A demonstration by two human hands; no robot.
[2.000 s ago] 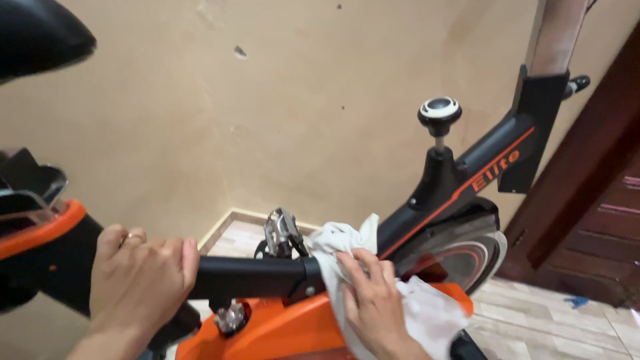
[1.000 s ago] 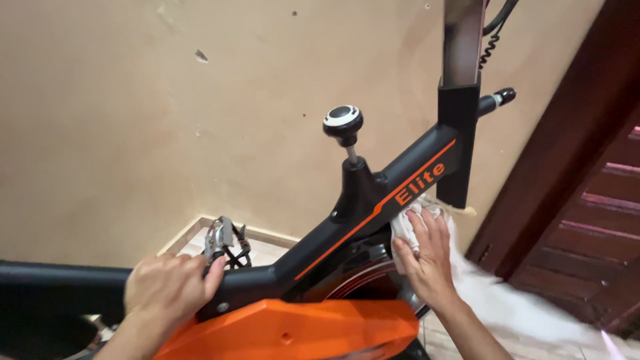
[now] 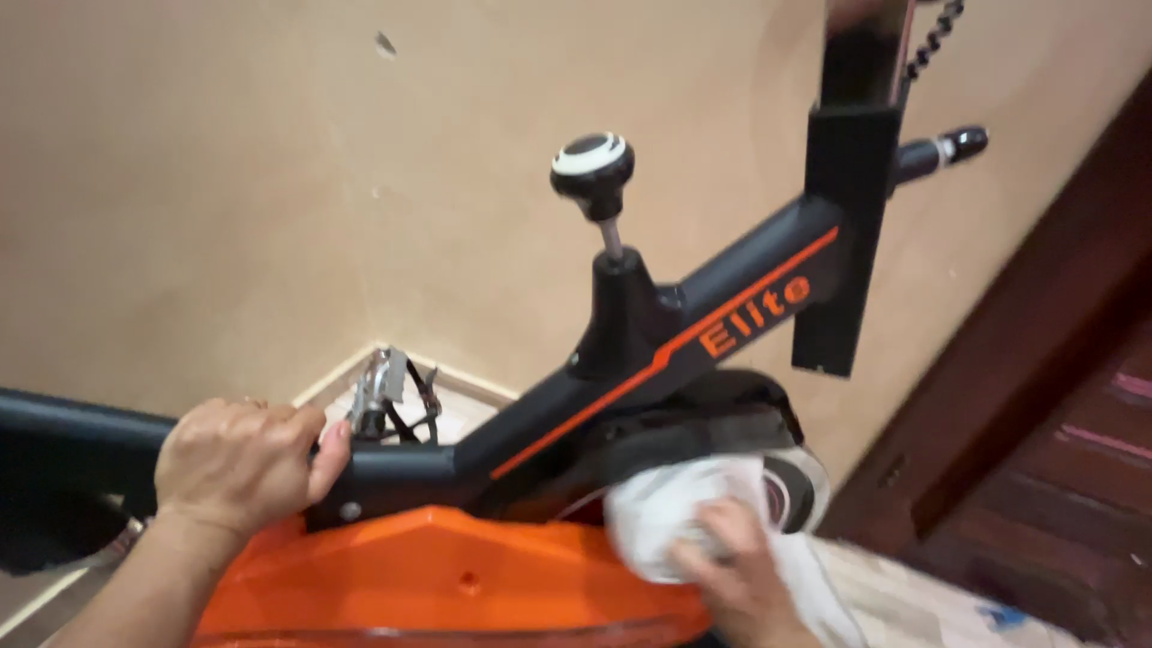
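My left hand [image 3: 243, 459] grips the black frame tube [image 3: 396, 472] of an exercise bike, left of the orange plastic cover [image 3: 450, 576]. A white cloth [image 3: 666, 513] is in my right hand [image 3: 738, 558], pressed near the flywheel [image 3: 801, 490], just under its black guard [image 3: 693, 427]. The cloth hides part of the wheel, and its loose end hangs down to the right. Above, a black-and-white resistance knob [image 3: 592, 171] stands on the sloping frame tube [image 3: 747, 279], which has an orange stripe and lettering.
Behind the bike is a beige wall [image 3: 270, 198]. A metal pedal with straps [image 3: 382, 391] stands by the wall corner. The upright handlebar post [image 3: 846, 198] rises at the right, with a dark wooden door [image 3: 1035, 432] beyond. A small blue thing [image 3: 1001, 615] lies on the floor.
My right hand has moved the cloth from the central tube, to below the lettering, then down to the flywheel. My left hand has stayed on the frame tube. The view has shifted right.
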